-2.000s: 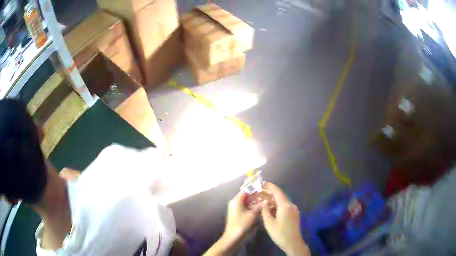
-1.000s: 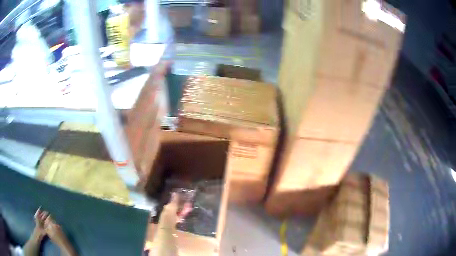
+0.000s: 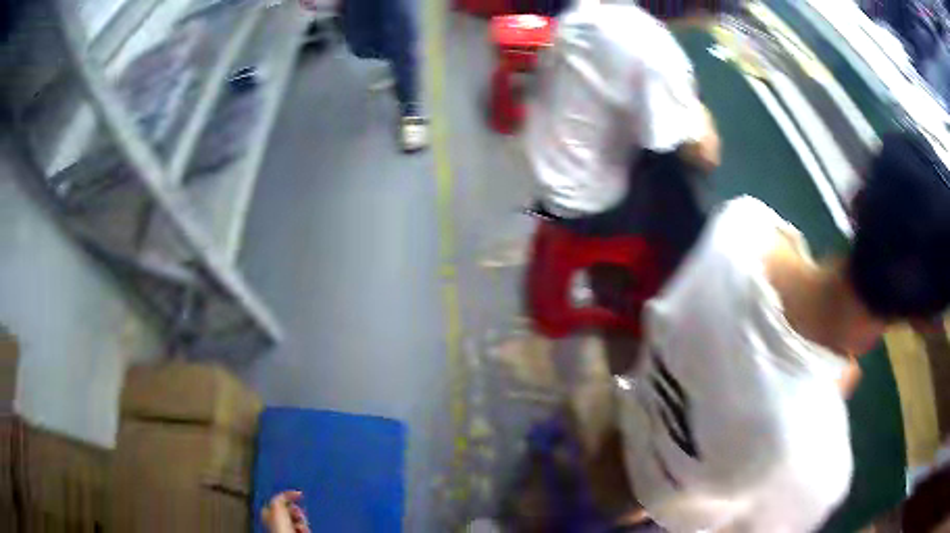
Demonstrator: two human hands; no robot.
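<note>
My left hand (image 3: 283, 512) is small and cut off by the bottom edge, left of the middle. Its fingers look curled; whether it holds anything cannot be told. It appears in front of a flat blue panel or lid (image 3: 331, 458); contact between them is unclear. My right hand is not in view. A small patch of skin at the bottom edge beside the near seated person cannot be assigned to anyone.
Brown cartons (image 3: 177, 442) stand at lower left, below a grey metal rack (image 3: 167, 198). Two people in white shirts sit at right by the green bench (image 3: 776, 141). Red stools (image 3: 594, 276) stand along the yellow floor line (image 3: 448, 239). Another person's legs show at the top.
The view has swung from the open carton to the aisle and seated people. The hand seen at that carton and the clear and reddish piece by it are gone from there.
</note>
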